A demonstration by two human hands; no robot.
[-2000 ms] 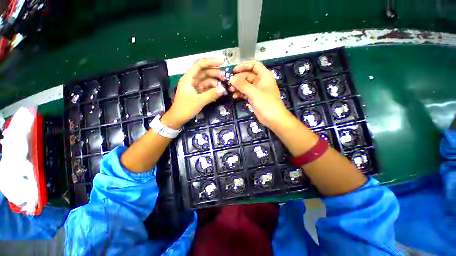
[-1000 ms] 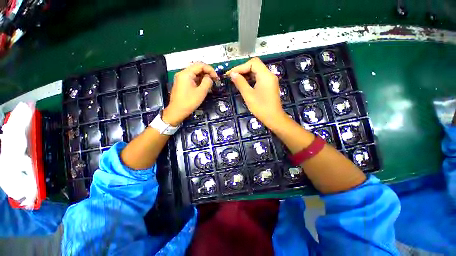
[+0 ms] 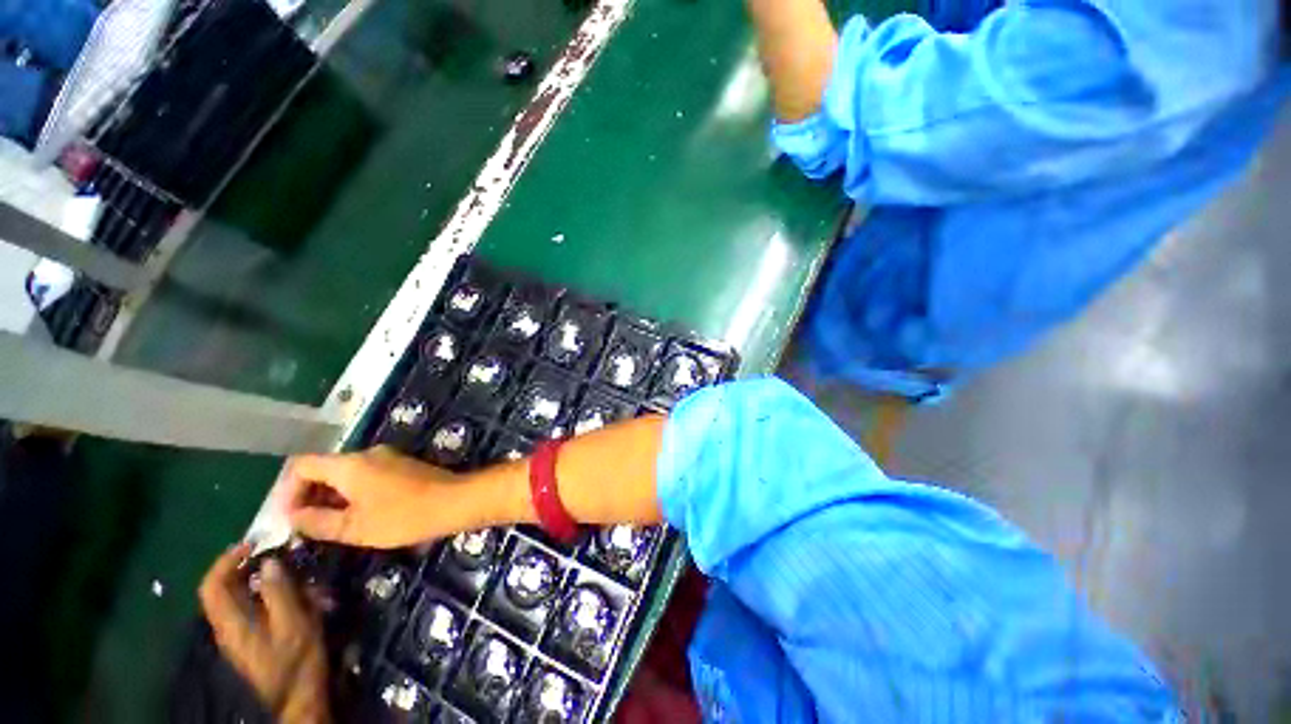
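A black compartment tray (image 3: 508,385) holds round black units with silvery-white centres, such as this unit (image 3: 531,577). My right hand (image 3: 365,498) is over the tray's left part, its fingertips pinched and pointing down-left. My left hand (image 3: 269,629) is low at the left, fingertips up, just below my right fingertips. A small dark, shiny unit (image 3: 261,569) shows blurred at my left fingertips. Whether my right fingertips hold a small piece is unclear.
A worn white rail (image 3: 460,226) and grey metal post (image 3: 170,410) border the tray, with the green belt (image 3: 340,212) beyond. A neighbouring person's blue sleeve (image 3: 977,106) is at upper right. Dark stacked trays (image 3: 205,106) are at upper left.
The view has swung right and tilted, so the tray and my hands appear lower left. The neighbouring person has come into view; the left tray and red bin have left it. My hands stay close together.
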